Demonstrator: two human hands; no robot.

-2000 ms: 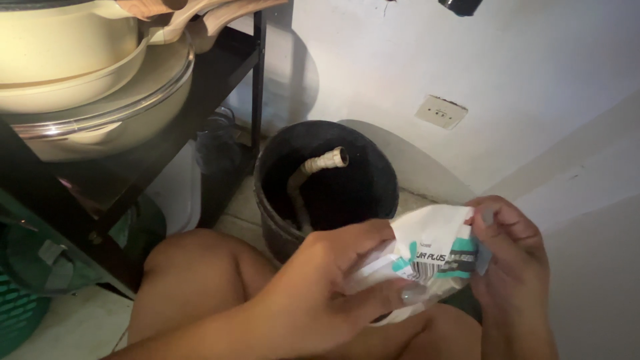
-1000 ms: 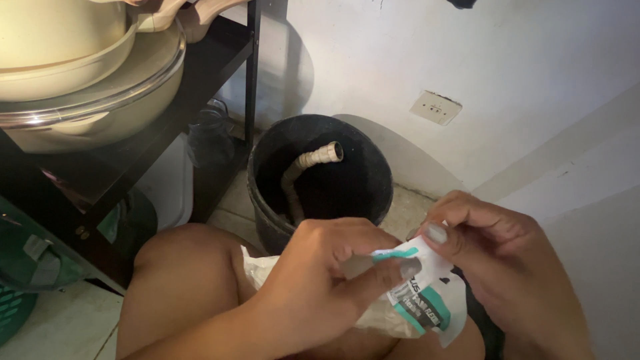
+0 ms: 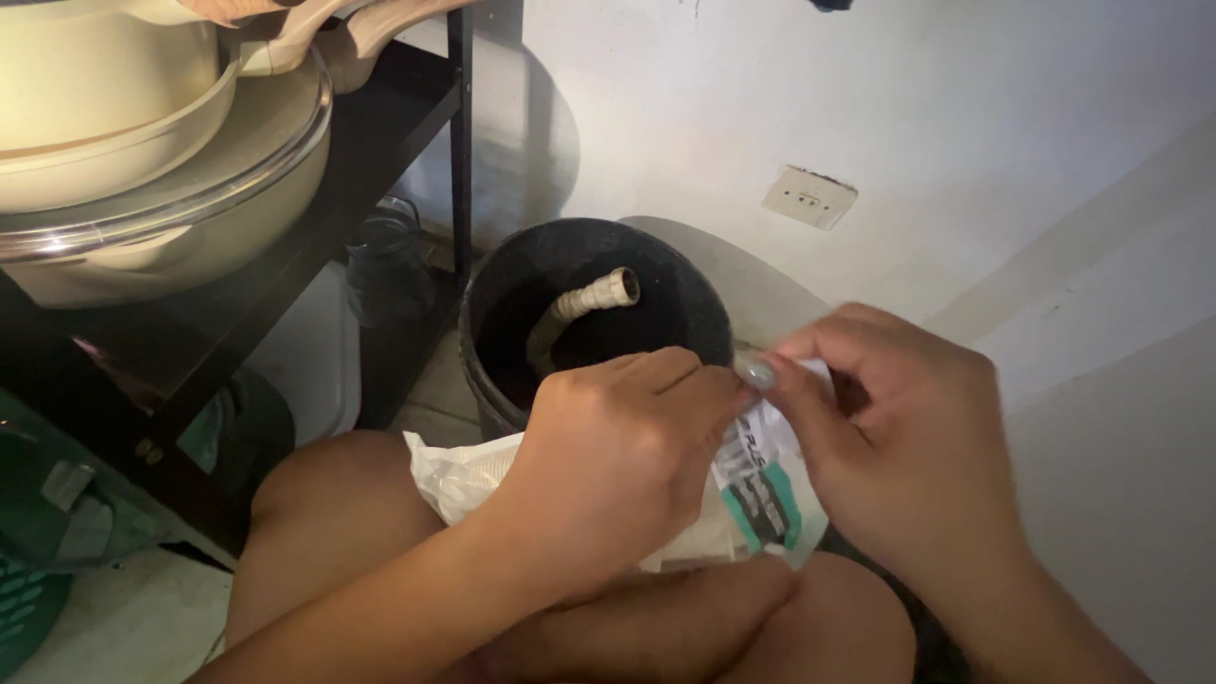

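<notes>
A white plastic packet [image 3: 698, 541] with a green and black printed label lies across my lap. My left hand [image 3: 632, 456] pinches its upper edge between thumb and fingers, and hides the middle of the packet. Close beside it, my right hand [image 3: 883, 418] grips the same edge near the label, its thumb on top. The two sets of fingertips nearly meet. Whether the edge is torn cannot be seen. Just beyond my hands stands a black bucket [image 3: 484, 380], with a beige corrugated hose [image 3: 589, 299] curving up inside it.
At the left, a dark shelf rack [image 3: 380, 114] holds stacked cream pans [image 3: 180, 223] with wooden handles. A glass jar [image 3: 385, 261] sits on its lower level. A green plastic basket [image 3: 28, 608] is at the lower left. A wall outlet [image 3: 809, 198] is beyond the bucket.
Both hands have come together at the packet's edge; two seconds ago they held it farther apart with the label facing up. The packet now hangs lower, across my lap.
</notes>
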